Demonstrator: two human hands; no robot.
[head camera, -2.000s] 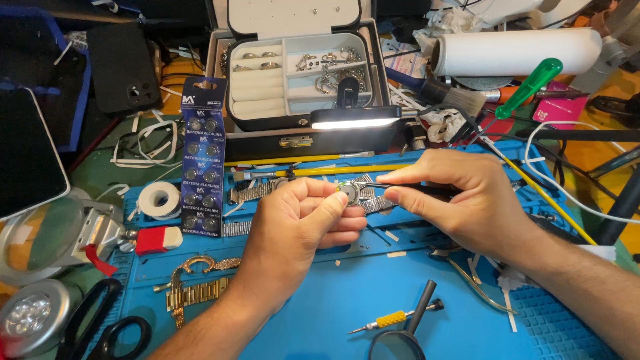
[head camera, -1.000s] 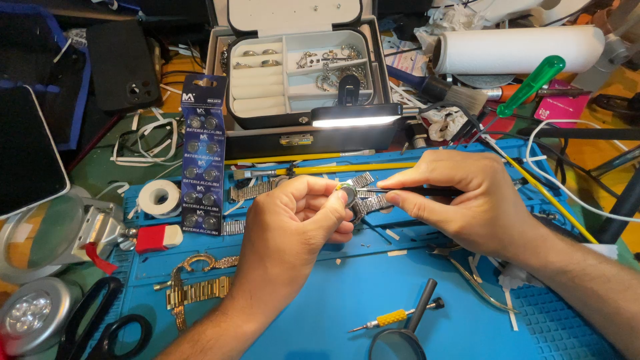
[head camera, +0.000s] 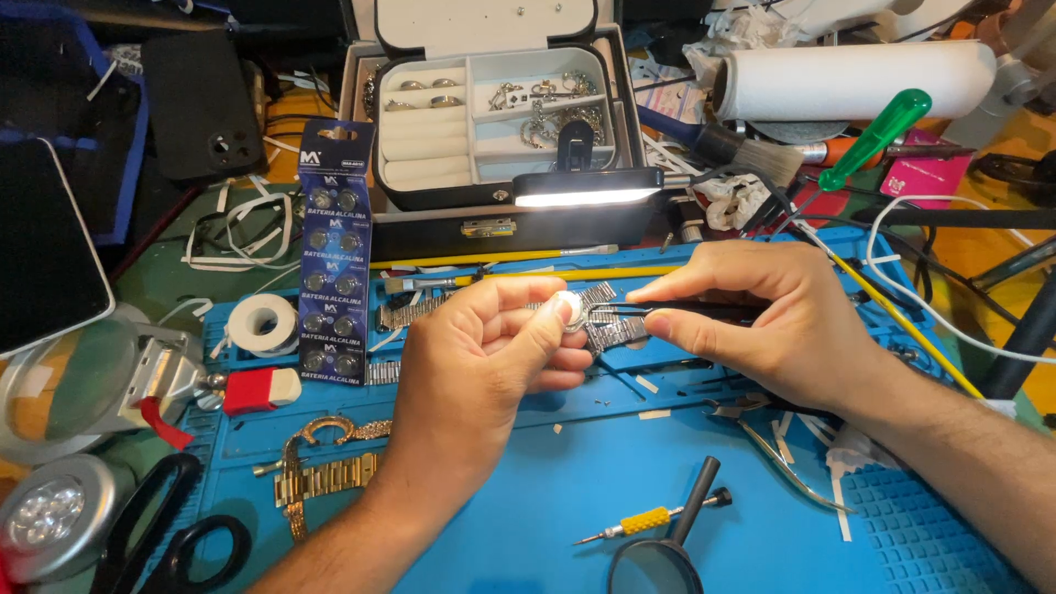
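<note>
Between the thumb and fingers of my left hand (head camera: 495, 355) is a small round watch case (head camera: 571, 312), its pale inner side partly under the thumb. My right hand (head camera: 742, 322) grips black tweezers (head camera: 701, 310), whose tips reach the edge of the case. Just behind the case lie metal watch bands (head camera: 615, 330); whether one is joined to it I cannot tell. A screwdriver with a yellow grip (head camera: 646, 520) and a black-handled magnifying glass (head camera: 656, 568) lie on the blue work mat (head camera: 528, 478) in front of my hands.
Behind stands an open jewelry box (head camera: 429, 198) with a lit lamp (head camera: 587, 188) before it. A button-cell blister card (head camera: 334, 256), white tape roll (head camera: 262, 325), gold watch band (head camera: 330, 480) and black scissors (head camera: 198, 553) are at left. Pliers (head camera: 780, 462) and a green-handled tool (head camera: 879, 136) are at right.
The round case has turned in my left fingers, now showing a brighter, paler face. My right hand stays beside it with the tweezers.
</note>
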